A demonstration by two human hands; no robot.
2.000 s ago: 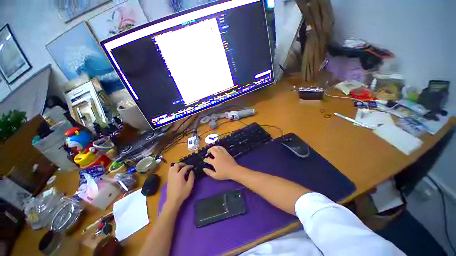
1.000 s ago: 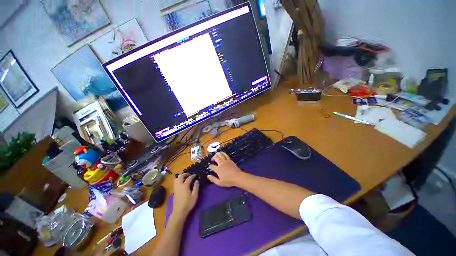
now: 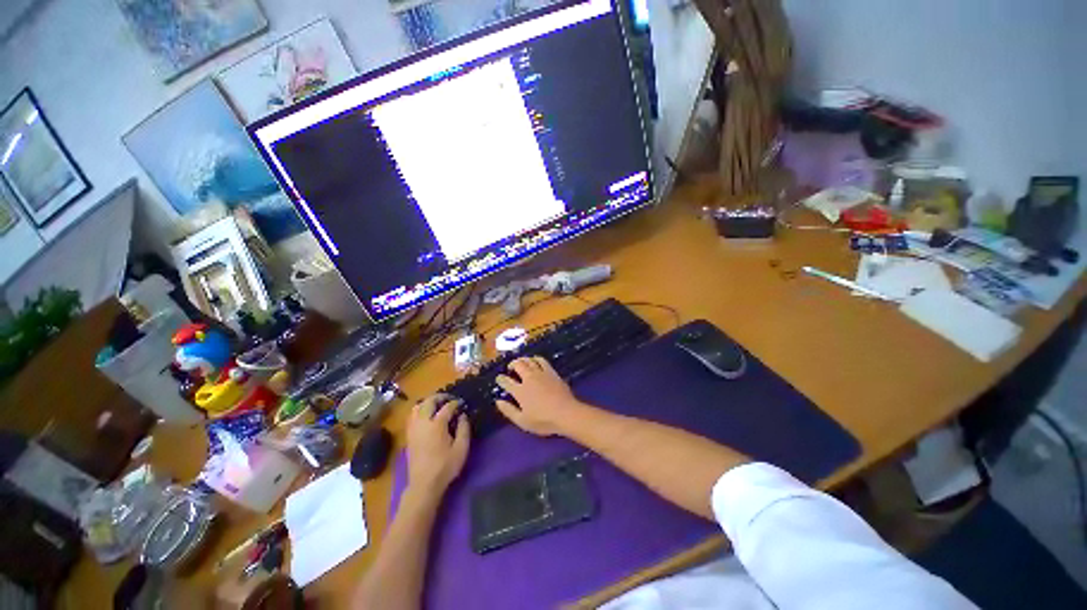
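A long black keyboard (image 3: 596,340) lies below the large tilted monitor (image 3: 471,161), which shows a white page between dark side areas. My left hand (image 3: 439,439) rests at the keyboard's left end, fingers spread and curved on the keys. My right hand (image 3: 536,396) rests on the keys just to its right, fingers apart. Both hands hold nothing. A purple desk mat (image 3: 668,477) lies under my right forearm, with a dark smartphone (image 3: 533,505) flat on it between my forearms. A dark mouse (image 3: 712,352) sits untouched at the mat's upper right.
A second black mouse (image 3: 371,453), a white paper sheet (image 3: 327,524), a tissue box (image 3: 256,474) and a glass jar (image 3: 179,530) stand left. A toy figure (image 3: 209,369) is behind them. A grey-white jointed stand (image 3: 572,281) lies under the monitor. Loose papers (image 3: 960,319) and a small dark box (image 3: 745,223) are right.
The camera view has tilted and shifted slightly, moving the whole scene in the picture. Both hands stay on the keyboard, with small changes in finger position.
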